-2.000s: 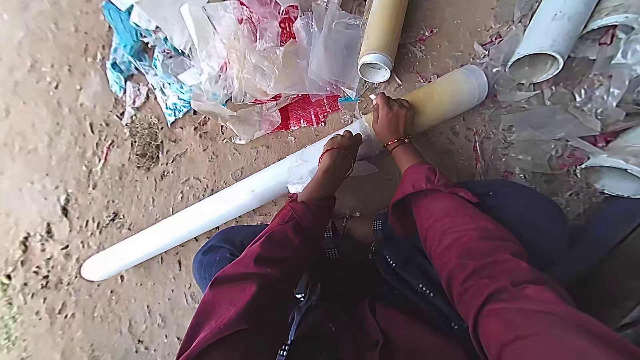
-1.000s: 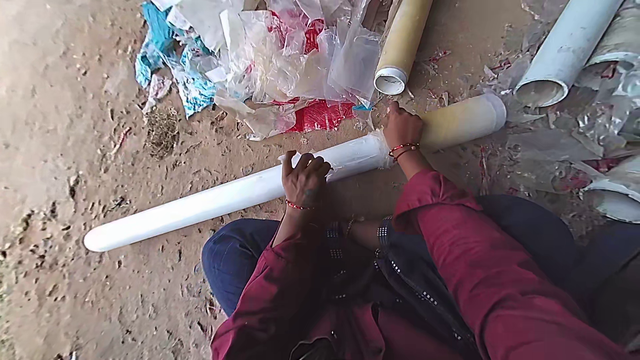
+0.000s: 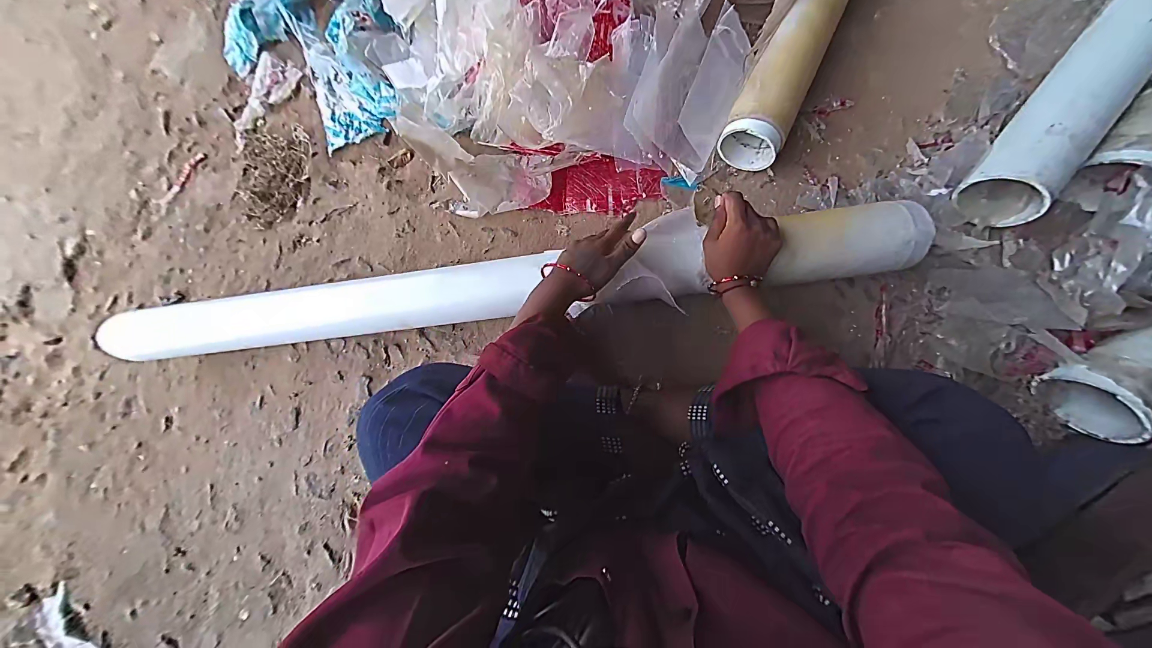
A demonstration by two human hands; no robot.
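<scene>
Across the ground in front of my crossed legs lies a long white tube (image 3: 360, 310), its right part wrapped in yellowish film. My left hand (image 3: 598, 256) rests on it near the middle, fingers spread, beside a loose flap of clear plastic film (image 3: 670, 238). Just right of that flap, my right hand (image 3: 742, 241) is closed at the tube's upper side; a small brownish piece shows by its thumb, and whether the fingers grip this, the film or both is hidden.
Beyond the tube is a heap of torn plastic film (image 3: 540, 99). A yellowish tube (image 3: 783, 76) points toward me beside it. More white tubes (image 3: 1048, 126) and film scraps lie at the right, with another tube end (image 3: 1098, 400) nearer me.
My left hand has moved right along the tube toward my right hand since one second ago. A flap of film now stands out between the hands.
</scene>
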